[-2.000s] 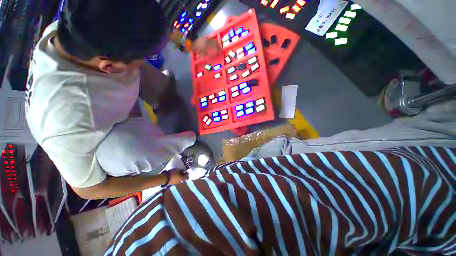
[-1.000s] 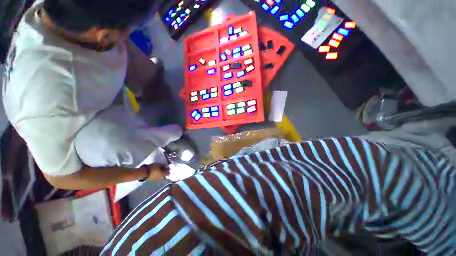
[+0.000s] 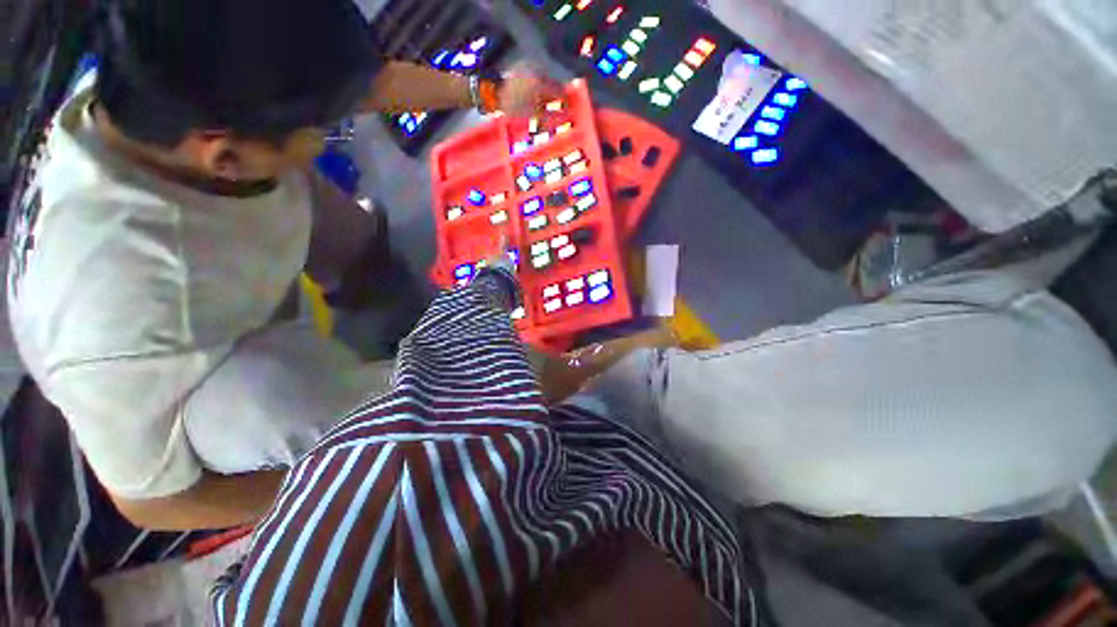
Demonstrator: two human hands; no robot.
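A red parts tray lies tilted over a second red tray with dark cut-outs. Small units glow white, blue and red in groups in its pockets; a few are dark. My left hand, small and blurred at the end of my striped sleeve, is over the tray's lower middle. Its fingers are too unclear to show whether it holds anything. My right hand is not in view.
A coworker sits at the left, one hand at the tray's top edge. A white paper lies right of the tray. A dark bench holds glowing units and a written label. My grey-trousered leg extends right.
My striped sleeve now reaches up to the tray, with my hand over it. The coworker's banded arm now reaches the tray's top. Several units have changed colour. The round grey-white object is no longer visible.
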